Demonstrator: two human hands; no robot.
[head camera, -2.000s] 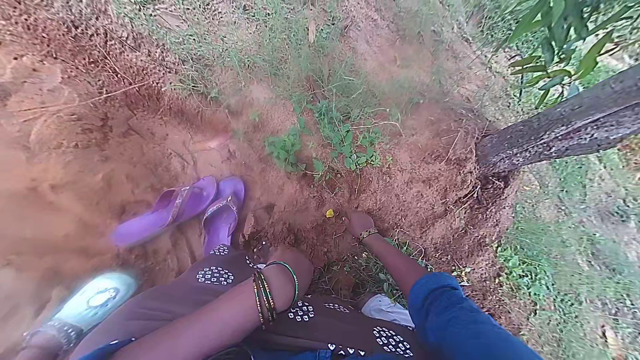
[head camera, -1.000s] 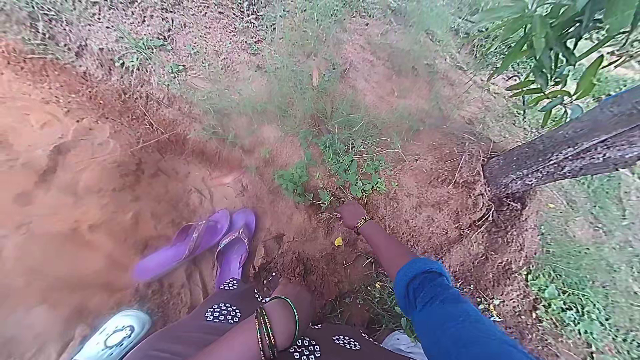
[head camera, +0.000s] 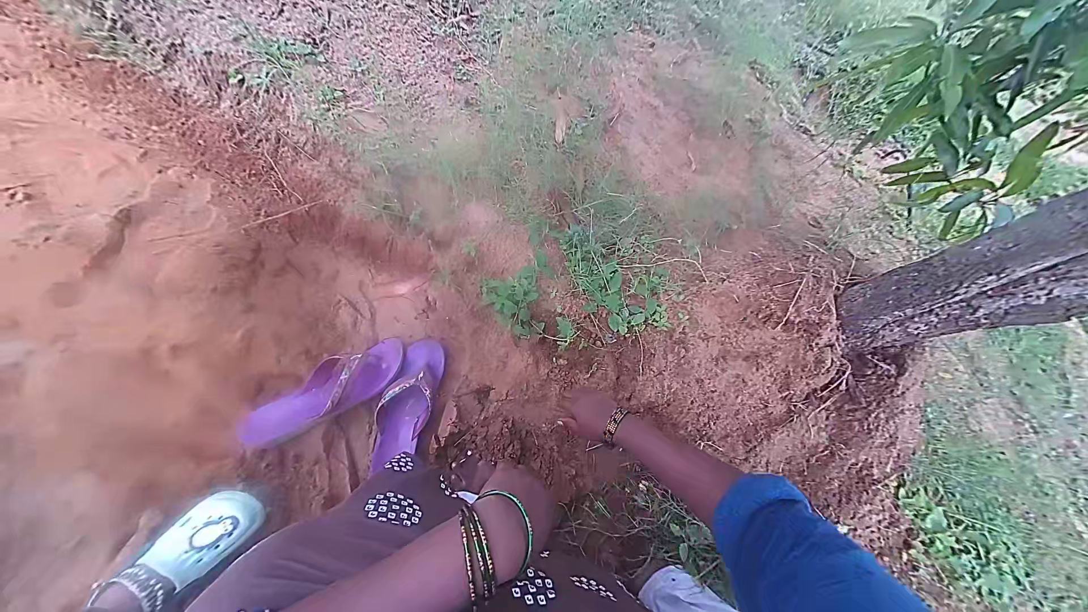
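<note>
My right hand (head camera: 588, 414), with a beaded bracelet at the wrist, is low over the loose reddish soil (head camera: 518, 433), just below a patch of small green weeds (head camera: 616, 293). Its fingers are blurred, and whether they hold anything cannot be told. Bangles circle the wrist of my left hand (head camera: 514, 493), which rests close to my knees beside the dark soil clods. Its fingers are partly hidden, so its grip is unclear. Brown patterned cloth (head camera: 340, 535) covers my legs beneath the left forearm.
Two purple flip-flops (head camera: 327, 395) lie left of my hands. A foot in a pale green clog (head camera: 204, 531) is at lower left. A tree trunk (head camera: 960, 289) with leafy branches (head camera: 969, 110) stands at right. Grass (head camera: 680, 527) grows below my right forearm.
My right hand has moved away from the weeds, back toward my body, since one second ago. The yellow bit on the soil near it in earlier frames no longer shows.
</note>
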